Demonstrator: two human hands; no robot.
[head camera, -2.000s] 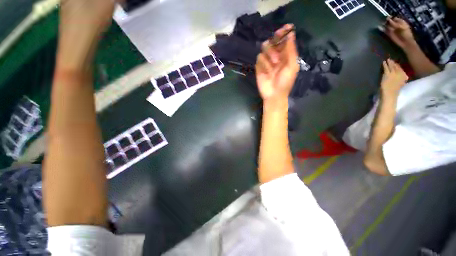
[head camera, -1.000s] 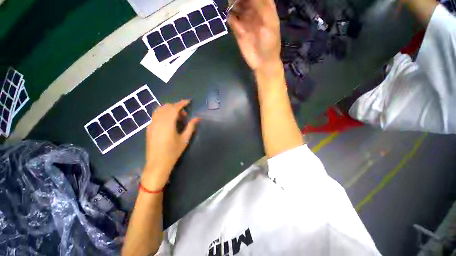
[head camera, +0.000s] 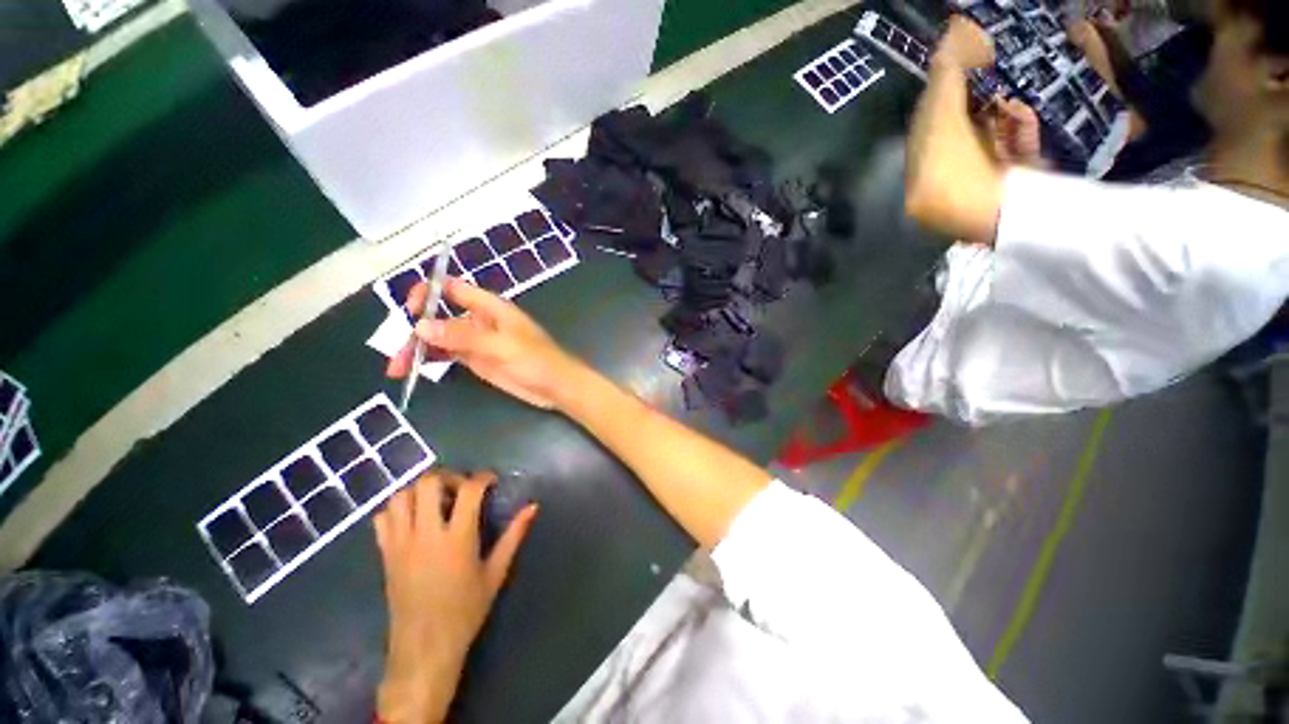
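My right hand (head camera: 488, 340) holds silver tweezers (head camera: 428, 318) pen-like, with the tip down at the upper right corner of a sticker sheet (head camera: 315, 495) that bears two rows of black pads. My left hand (head camera: 436, 573) lies palm down at the sheet's right end. A small black plastic part (head camera: 501, 509) shows between its thumb and fingers, partly hidden by them. Another sticker sheet (head camera: 516, 255) lies beyond my right hand, over white backing paper (head camera: 389, 335).
A heap of black parts (head camera: 721, 241) lies right of centre. A white box (head camera: 467, 113) stands beyond the sheets. A crinkled clear bag (head camera: 106, 651) is at lower left. A person in white (head camera: 1117, 297) works at the right, near another sheet (head camera: 840, 75).
My right hand has moved left from beside the heap to the near sheet, with the tweezers. My left hand now lies over the black part. The view has shifted, showing more of the white box.
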